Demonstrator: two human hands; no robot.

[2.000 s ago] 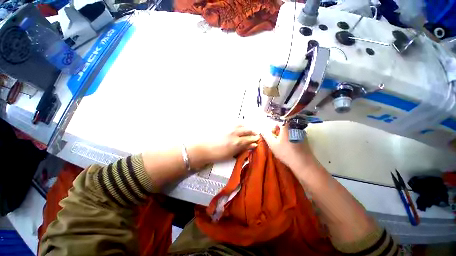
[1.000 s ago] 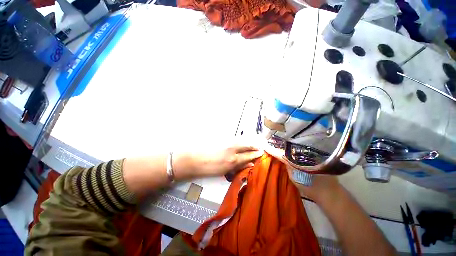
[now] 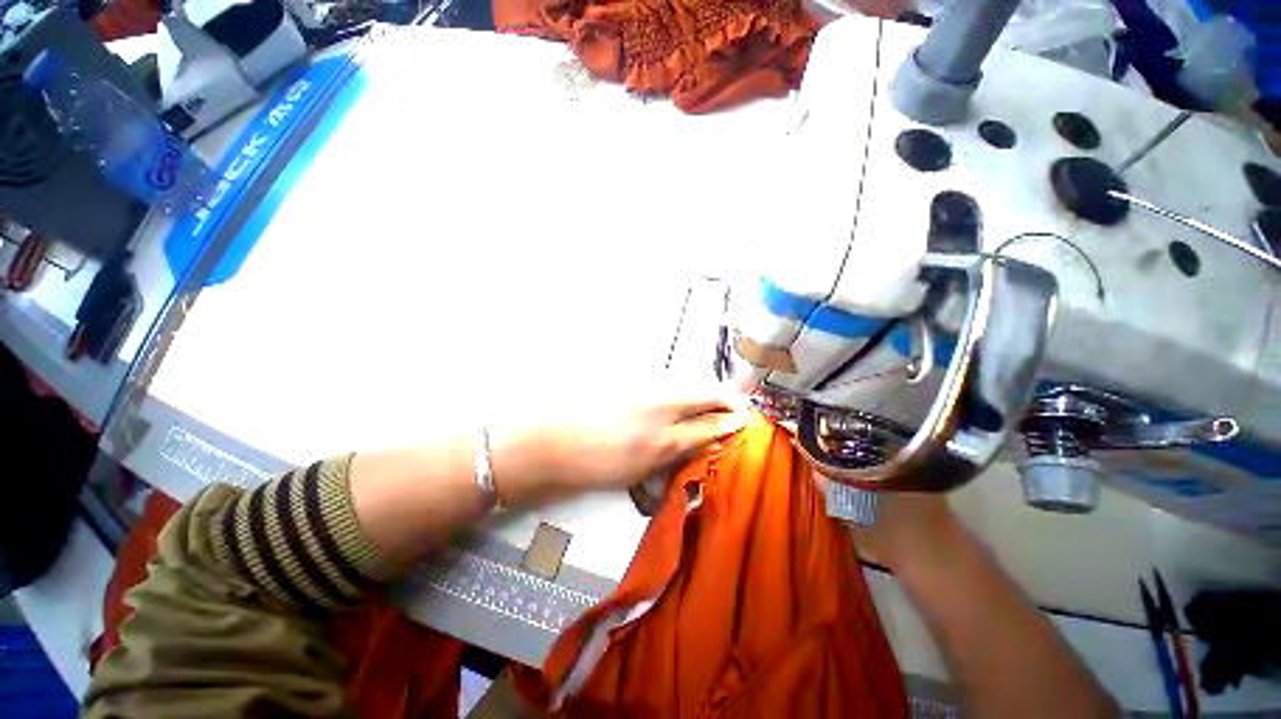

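The rust-orange garment piece (image 3: 745, 576) hangs in folds from the needle area down over the table's front edge. A narrow white strip (image 3: 601, 655) shows along its left edge. My left hand (image 3: 672, 438) lies flat at the cloth's top left, fingertips holding it beside the presser foot (image 3: 773, 407). My right hand is hidden behind the machine head and thread guard; only the wrist and forearm show, right of the cloth. The white sewing machine (image 3: 843, 169) stands over the cloth's top end. Bright glare washes out the bed near the needle.
A gathered orange piece (image 3: 688, 49) lies behind the bed. Thread snips (image 3: 1169, 646) and a dark bundle (image 3: 1236, 635) lie at right. A water bottle (image 3: 120, 141) stands at left. The grey ruler (image 3: 506, 590) runs along the front edge.
The machine head looks larger and nearer than two seconds ago. My right hand, partly visible then, is now hidden behind it. My left hand stays at the cloth near the presser foot.
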